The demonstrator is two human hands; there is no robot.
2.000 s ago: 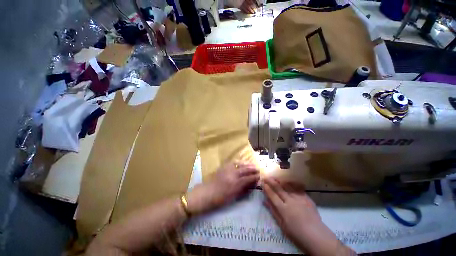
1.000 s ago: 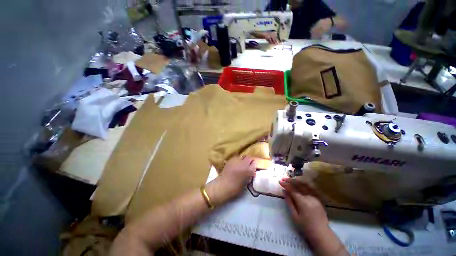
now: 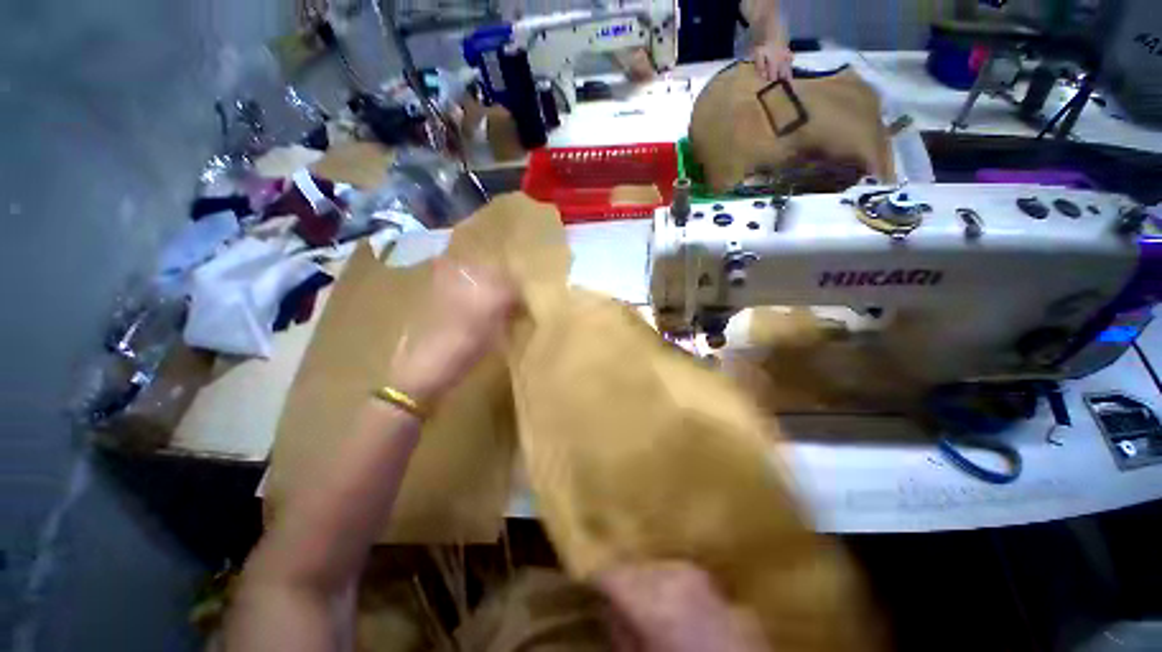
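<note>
My left hand (image 3: 465,318), blurred and with a gold bangle at the wrist, grips the upper end of a tan cloth workpiece (image 3: 663,439). My right hand (image 3: 675,605), blurred at the bottom edge, holds the lower part of the same cloth. The cloth hangs between them in front of the machine, away from the needle. Tan cut panels (image 3: 370,344) lie flat on the table at the left. The white sewing machine (image 3: 816,274) stands at the right, its lamp lit.
A red basket (image 3: 599,178) and a green basket (image 3: 692,166) stand behind; a person's hand (image 3: 772,59) touches a tan piece with a dark rectangular outline (image 3: 726,127). Blue-handled scissors (image 3: 981,461) lie under the machine head. Scraps (image 3: 242,287) are heaped far left.
Both hands have left the needle area, carrying the cloth left and down toward me. Another person's hand now touches the outlined tan piece. The camera view has shifted.
</note>
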